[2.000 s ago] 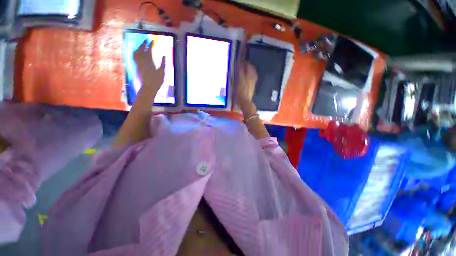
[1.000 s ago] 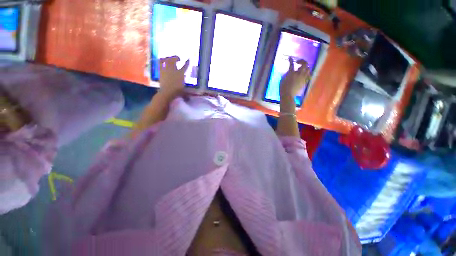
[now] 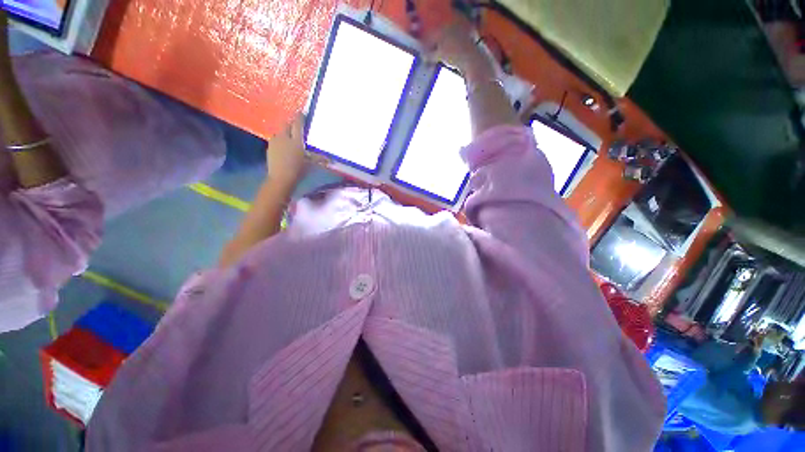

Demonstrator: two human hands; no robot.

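Three tablets glow white on an orange mat: the left tablet [image 3: 362, 93], the middle tablet [image 3: 437, 132] and the right tablet [image 3: 560, 152], partly hidden by my right sleeve. Whitish sheets show around them. My left hand [image 3: 287, 152] is at the lower left edge of the left tablet; its grip is hard to make out. My right hand [image 3: 452, 46] reaches over the middle tablet to its far end, near thin dark cables [image 3: 413, 16]. It is blurred, and its fingertips cannot be made out.
Dark glossy tablets [image 3: 631, 247] lie at the right, beside metallic connectors [image 3: 643, 159]. A pale yellow board [image 3: 587, 35] is behind. A red round dish [image 3: 625, 316] is at the right front. Another person's arm [image 3: 31, 132] is at the left. A red bin [image 3: 84, 357] stands on the floor.
My right hand has moved from the right tablet to the far end of the middle one. My left hand has moved off the screen to the left tablet's edge. The right tablet's screen turned from coloured to white.
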